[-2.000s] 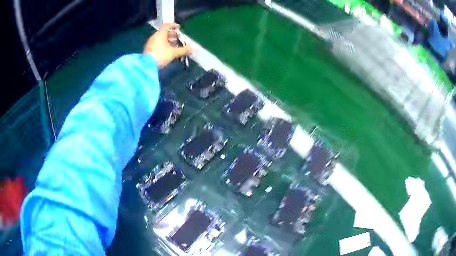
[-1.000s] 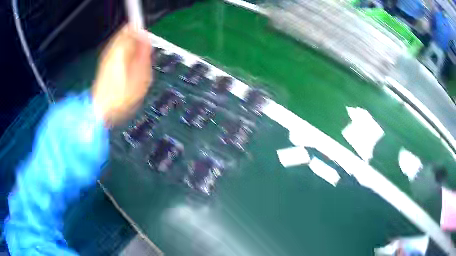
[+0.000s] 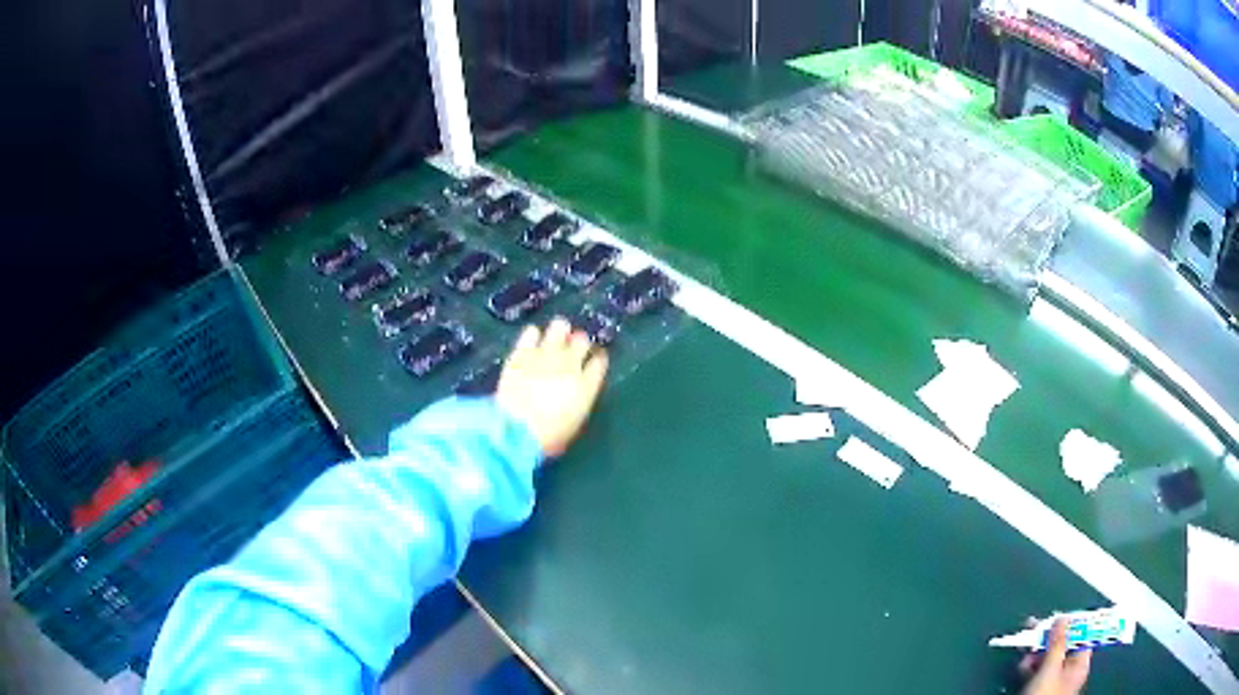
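Note:
Circuit boards with black heatsinks stand in rows in a clear blister tray at the left. My left hand, in a blue sleeve, is at the tray's near edge. Its fingertips are over a board there and partly hide it; whether they grip it cannot be told. My right hand, cut off by the bottom edge at the lower right, is shut on a white and blue sealant tube. The tube's white nozzle points left.
White rectangles and irregular white pieces lie near the white strip. Empty-looking clear trays are at the far side, green baskets beyond. A teal crate with a red item is at left, a pink sheet at right.
The view has swung and widened. My left hand has moved from the tray's far corner to its near edge. My right hand with the tube has come into view.

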